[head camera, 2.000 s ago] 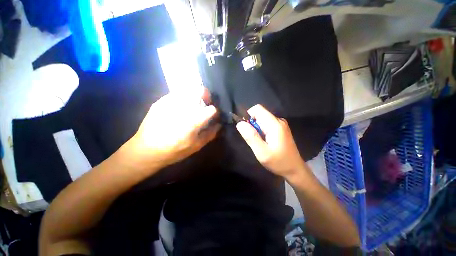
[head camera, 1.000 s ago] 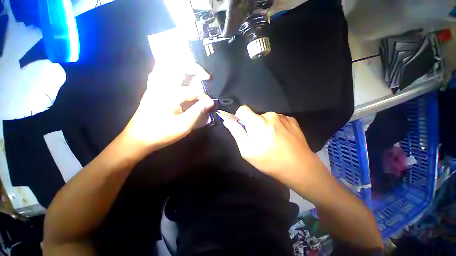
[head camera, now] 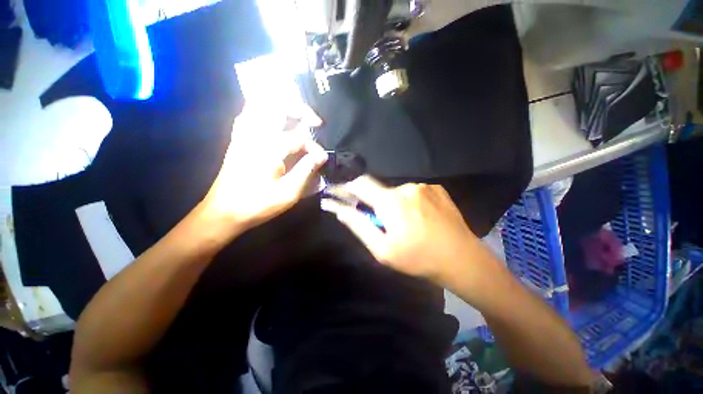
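A black garment panel [head camera: 470,108] lies spread across the table under the machine's presser foot [head camera: 322,79]. A white strip [head camera: 105,238] lies on it at the left; another white strip [head camera: 266,77] is washed out by glare near the needle. My left hand [head camera: 266,165] pinches a small fold of the black cloth just in front of the foot. My right hand [head camera: 408,223] is beside it, fingers curled around small snips with a bluish handle [head camera: 375,218], mostly hidden by the fingers. The fingertips are blurred; the snips' blades cannot be made out.
A blue work lamp [head camera: 127,54] is at upper left. Dark stacked cut pieces [head camera: 617,100] lie on the table at right. Below them is a blue plastic basket [head camera: 539,246] with dark cloth and a pink item [head camera: 603,251] inside. The table edge [head camera: 578,159] runs above the basket.
My right hand has moved left, close to my left hand, and its fingers have curled more over the snips. My left hand has shifted slightly up and left, with its fingers pinching the cloth.
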